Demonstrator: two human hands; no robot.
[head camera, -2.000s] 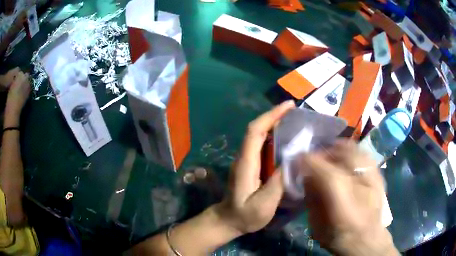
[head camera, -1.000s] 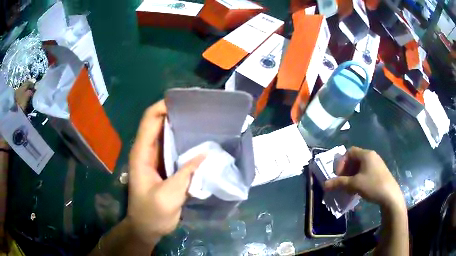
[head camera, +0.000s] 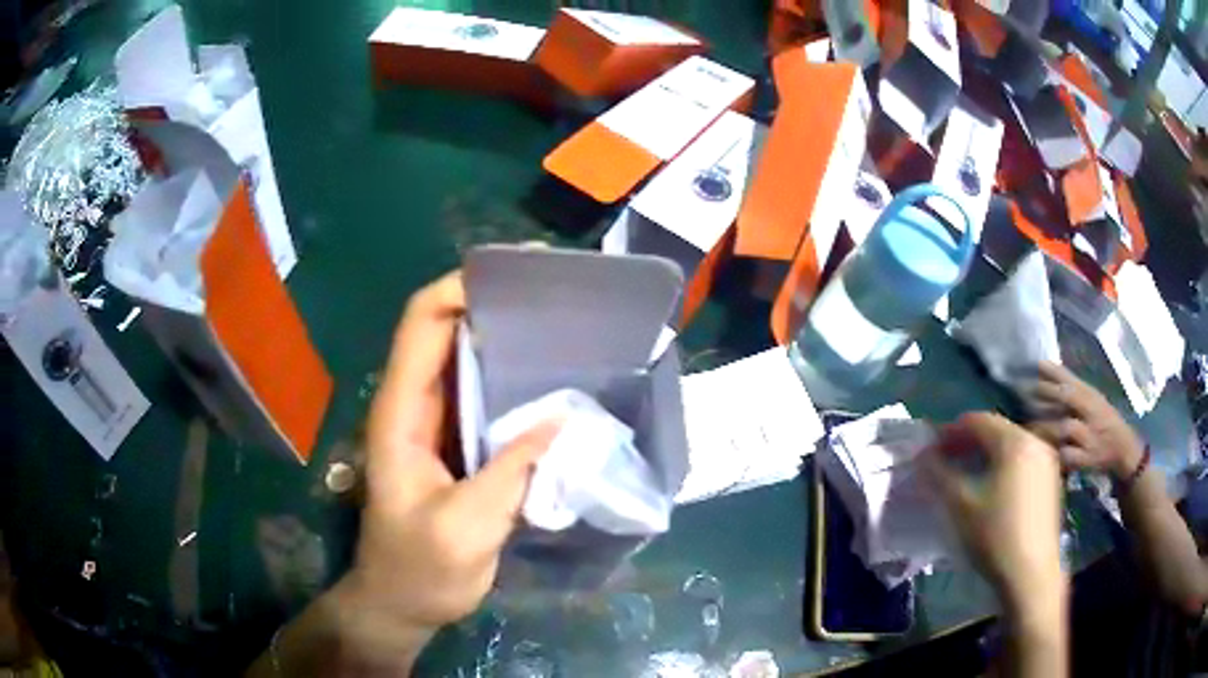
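My left hand (head camera: 444, 490) holds an open carton (head camera: 576, 298) with its mouth towards me and its flap up. My thumb presses on crumpled white wrapping (head camera: 596, 464) inside it. My right hand (head camera: 1000, 497), a little blurred, has its fingers at the edge of a stack of small white leaflets (head camera: 881, 484). Whether a leaflet is between the fingers I cannot tell. The stack lies on a dark smartphone (head camera: 835, 570). A second stack of white leaflets (head camera: 749, 424) lies between the carton and the phone.
Open cartons with white wrap (head camera: 252, 338) stand at the left, beside tangled white strings (head camera: 73, 172). Orange-white cartons (head camera: 802, 159) lie heaped at back and right. A bottle with a blue lid (head camera: 881, 291) stands among them. Another person's hand (head camera: 1093, 424) reaches in at the right, by a whitish piece.
My left hand has moved left with the carton and turned its mouth to me. My right hand has left the carton for the leaflets, which now look more spread. Another person's hand has appeared at right.
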